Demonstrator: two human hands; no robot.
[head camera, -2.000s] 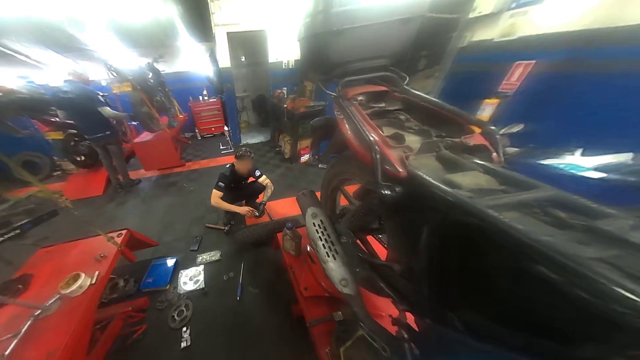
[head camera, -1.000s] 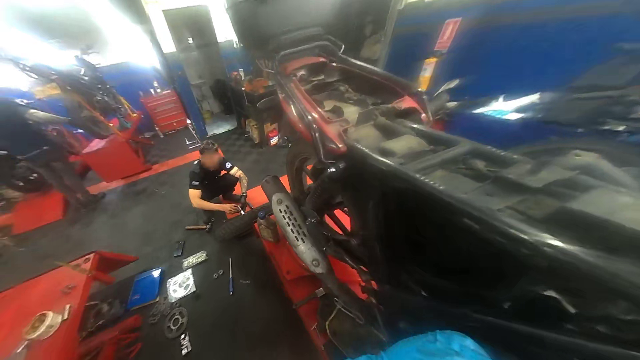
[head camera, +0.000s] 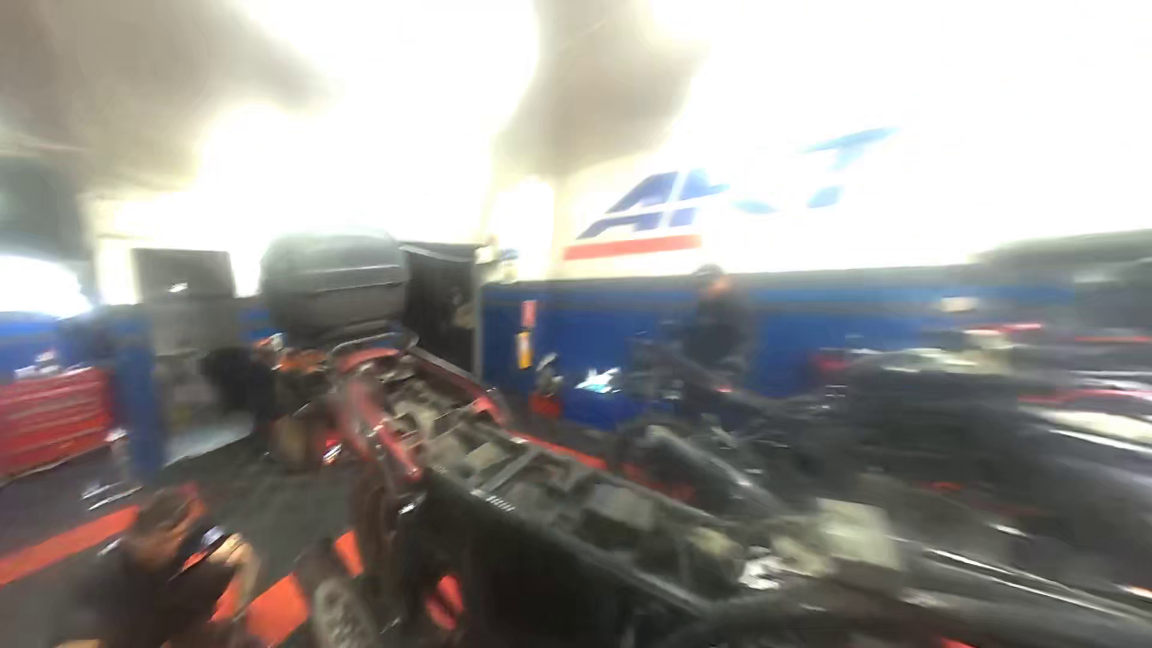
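Neither my left hand nor my right hand is in the head view. A partly stripped motorcycle (head camera: 540, 504) runs from the centre to the lower right, its seat off and the frame compartments exposed. Red trim and a grab rail (head camera: 373, 342) are at its rear end. Part of the exhaust (head camera: 342, 612) shows at the bottom edge, left of the bike's dark side. The picture is strongly blurred, so small parts cannot be told.
A person (head camera: 162, 558) crouches at the lower left, beside the motorcycle. Another person (head camera: 715, 324) stands behind it by the blue wall (head camera: 585, 315). A red tool cabinet (head camera: 54, 418) is at the far left. More blurred motorcycles (head camera: 945, 432) fill the right side.
The view has swung up and to the right, bringing the wall lettering and the standing person into sight. The blue thing at the bottom edge one second ago is out of view.
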